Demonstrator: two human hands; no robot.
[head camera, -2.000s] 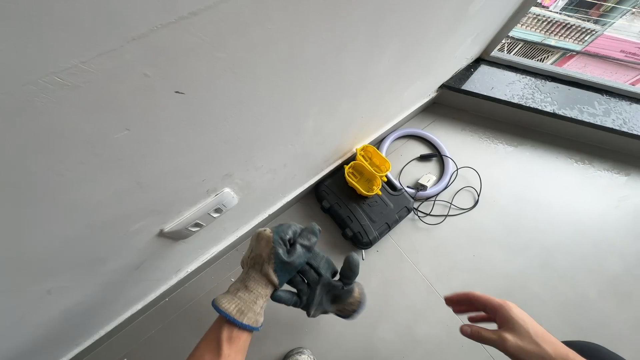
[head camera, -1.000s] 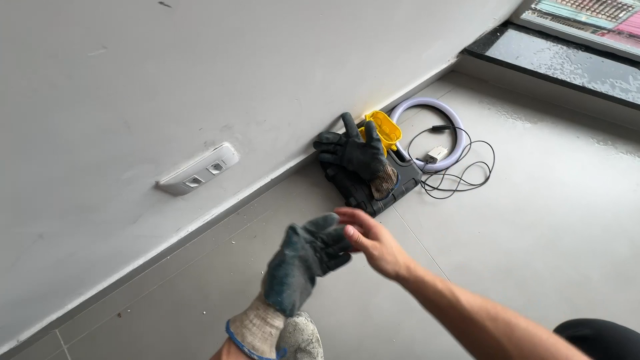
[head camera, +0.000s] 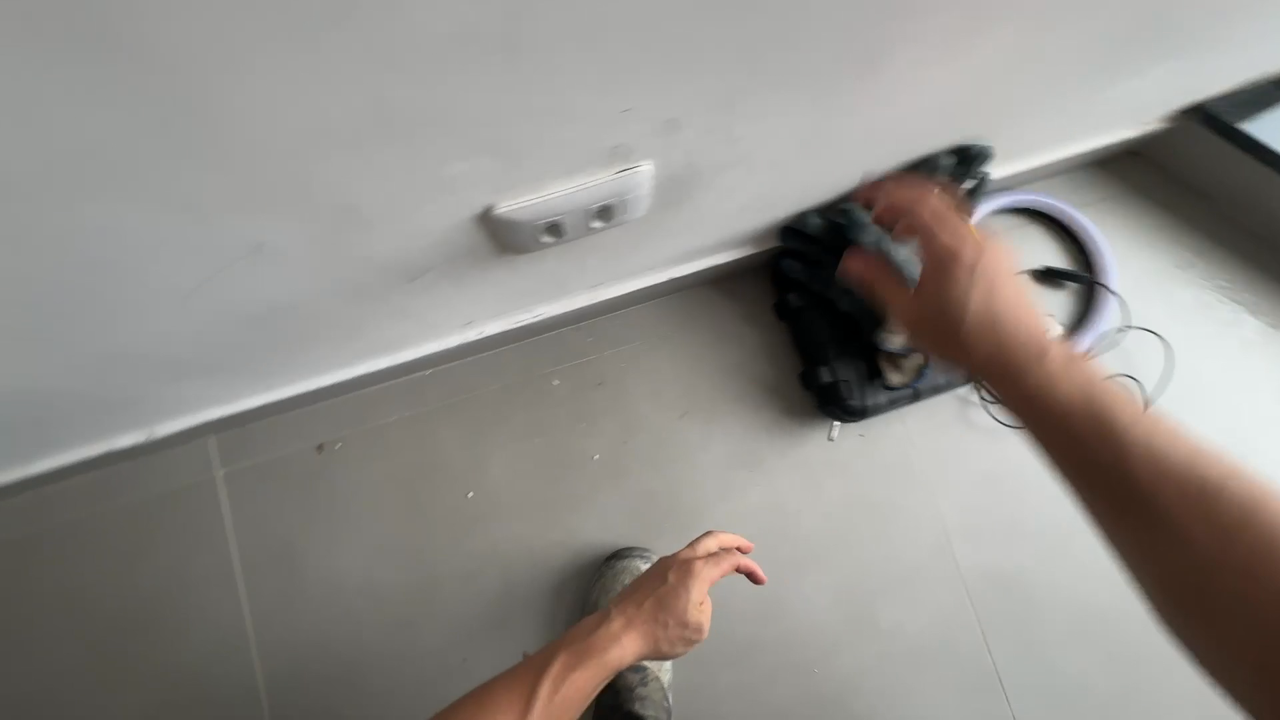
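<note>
My left hand (head camera: 680, 602) is bare and holds nothing, its fingers loosely bent over the floor beside a worn shoe (head camera: 625, 570). Blurred by motion, my right hand (head camera: 945, 265) is over a black plastic case (head camera: 835, 365) by the wall. Dark-coated work gloves (head camera: 870, 232) lie on the case, with part of one between my right thumb and fingers. Whether that hand grips the glove is not clear. A pale glove cuff (head camera: 903, 367) shows below the hand.
A white wall plate with two sockets (head camera: 572, 212) is on the wall. Beyond the case lie a pale ring (head camera: 1100, 255) and a thin black cable (head camera: 1165, 350). Small debris (head camera: 470, 494) dots the tiled floor; a dark-edged ledge (head camera: 1235, 120) is at the upper right.
The glove is off my left hand, which was gloved before. My right hand has moved from the left glove's fingertips to over the case. The view has shifted left.
</note>
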